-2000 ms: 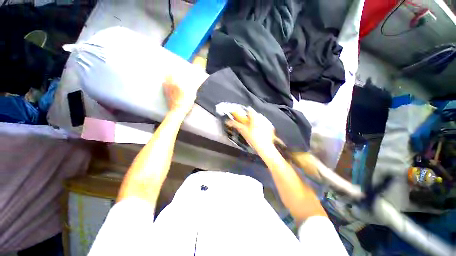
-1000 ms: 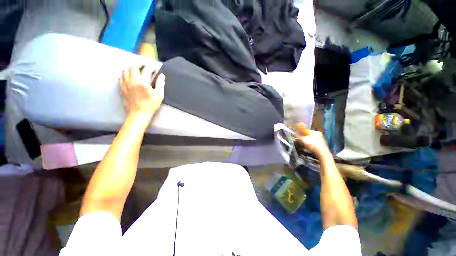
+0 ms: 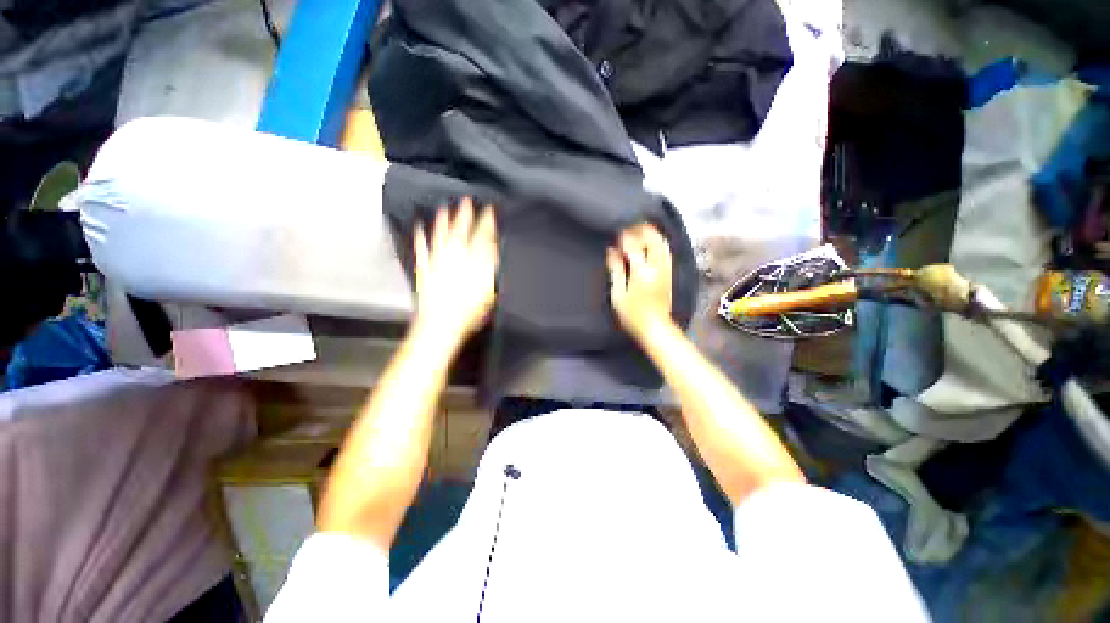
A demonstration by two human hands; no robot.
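Note:
The dark grey garment (image 3: pixel 554 286) lies over the pale padded arm (image 3: pixel 262 219) and hangs past its front edge, partly blurred. My left hand (image 3: pixel 458 270) rests on the garment's left part with fingers spread. My right hand (image 3: pixel 643 275) is on its right part with fingers bent; whether it pinches the cloth cannot be told. The steam iron (image 3: pixel 791 301) stands apart from my hands at the table's right end, its orange-brown handle facing up and its hose running right.
A blue bar (image 3: pixel 319 67) and a heap of black cloth (image 3: pixel 694 67) lie behind the padded arm. A pink and white card (image 3: pixel 244 346) is at the front left edge. Pink cloth (image 3: pixel 110 487) hangs lower left. An orange-yellow bottle (image 3: pixel 1071 295) is at the far right.
My right hand has let go of the iron, now at the right end, and moved left onto the garment. My left hand has moved right onto the cloth. The garment now hangs over the front.

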